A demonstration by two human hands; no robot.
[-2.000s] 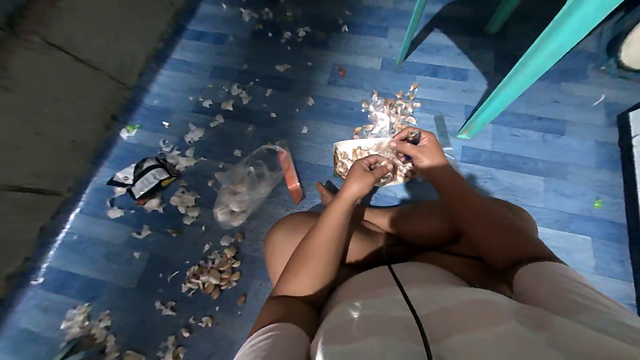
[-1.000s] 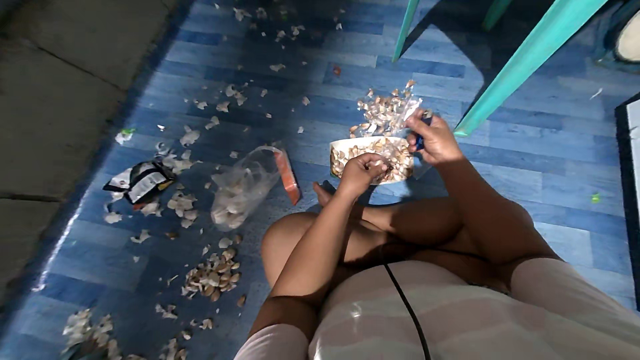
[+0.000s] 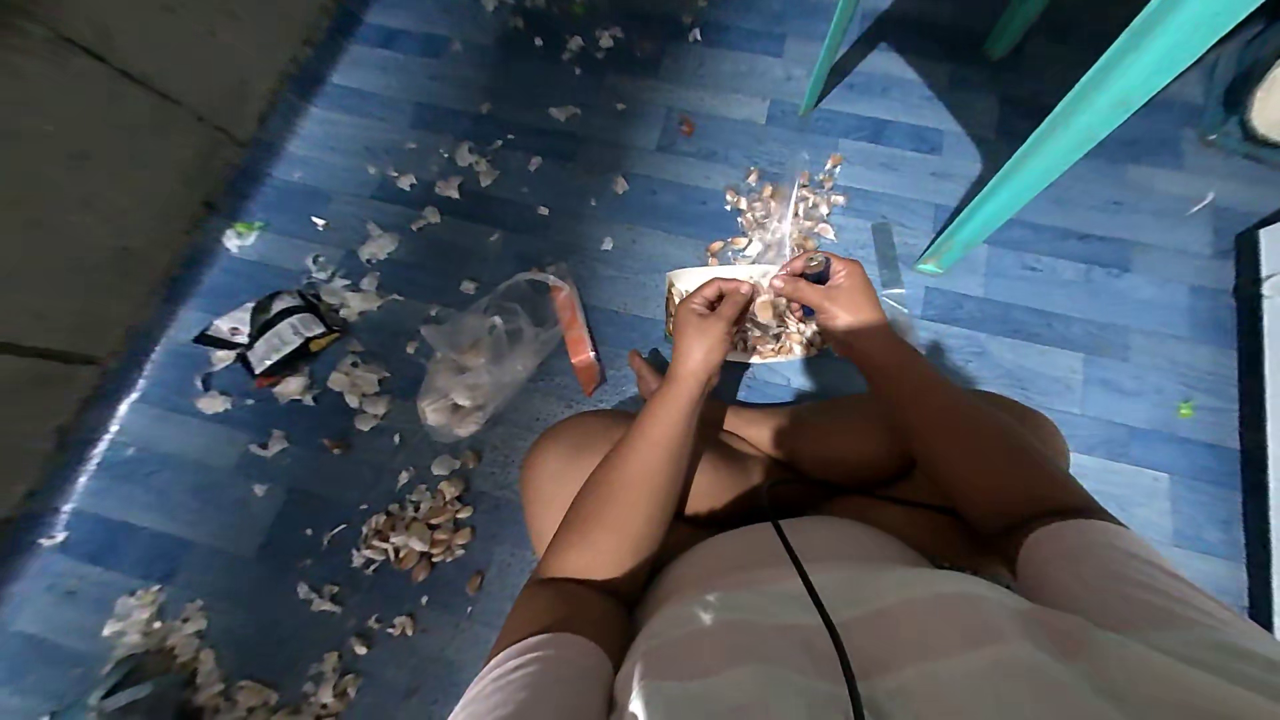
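Observation:
My left hand point(image 3: 712, 318) pinches the edge of a small clear plastic bag point(image 3: 790, 225) above a white-rimmed container point(image 3: 700, 274) of garlic cloves. My right hand point(image 3: 828, 297) grips the same bag's edge with thumb and finger, and a small dark blue cylindrical thing point(image 3: 817, 272) is tucked in its fingers; its kind cannot be told. The two hands are close together. Loose garlic cloves point(image 3: 745, 200) lie on the floor behind the container, partly behind the bag. Whether the bag holds anything is unclear.
A clear plastic bag of garlic point(image 3: 465, 390) and an orange strip point(image 3: 576, 340) lie to the left, near a pile of cloves point(image 3: 415, 530) and a black wrapper point(image 3: 285, 330). Garlic skins litter the blue floor. Green furniture legs point(image 3: 1080, 120) stand at upper right.
My right hand has come back toward my left hand since one second ago, when they were farther apart. My left hand has lifted from the cloves to the clear bag.

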